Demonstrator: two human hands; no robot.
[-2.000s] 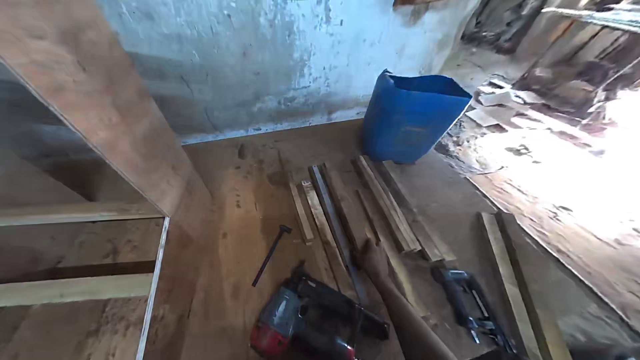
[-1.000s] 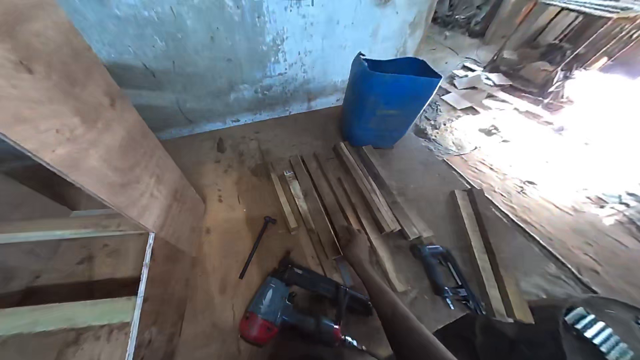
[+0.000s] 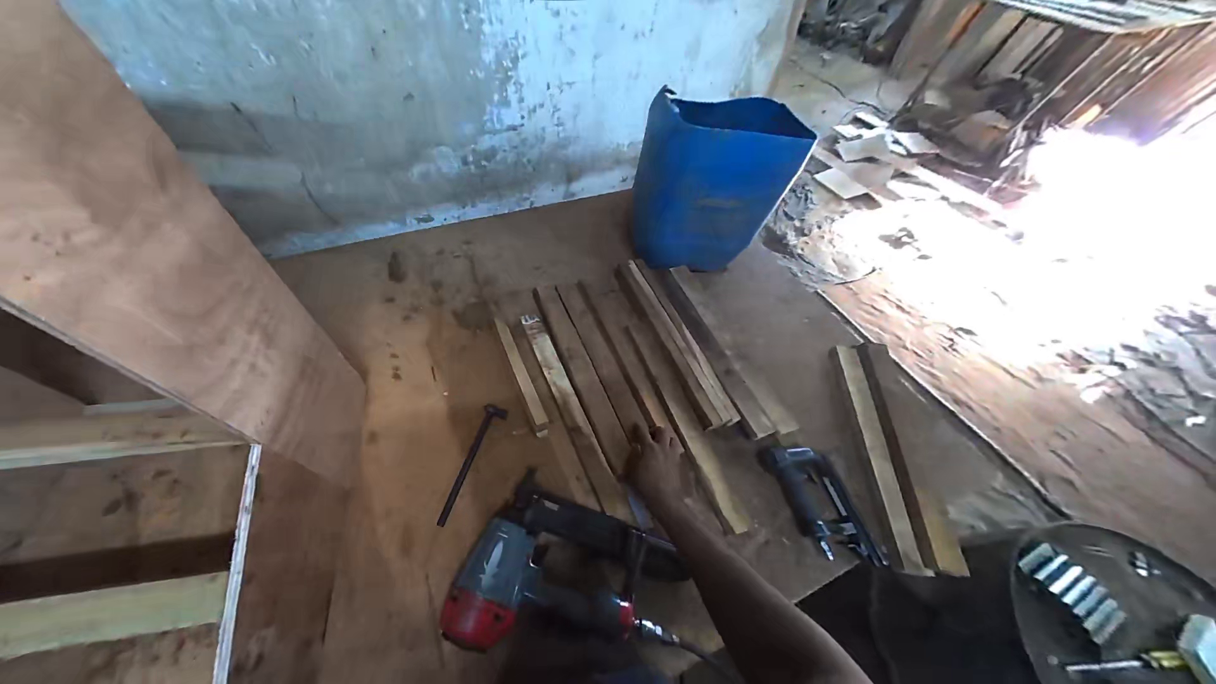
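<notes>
My right hand point(image 3: 655, 465) reaches in from the lower right, fingers curled down onto the near part of a row of wooden strips point(image 3: 594, 366). Whether it grips one is unclear. A pale, narrow batten point(image 3: 570, 408) lies left of the hand, a longer one point(image 3: 703, 465) to its right. Just below and left of the hand, a red and grey pneumatic nailer point(image 3: 494, 579) lies on its side with a hose fitting attached. A hammer point(image 3: 470, 465) rests farther left. My left hand is not in view.
A cut-open blue plastic container point(image 3: 722, 180) stands by the wall. A smaller black air stapler point(image 3: 807, 494) and two battens point(image 3: 883, 456) lie right. Plywood framing point(image 3: 171, 247) rises at left. A round dark tray point(image 3: 1111, 608) holds fastener strips and a screwdriver point(image 3: 1121, 663).
The dark strip by my right hand, seen with a pale edge two seconds ago, now shows a broad brown face. The hand stays among the strips.
</notes>
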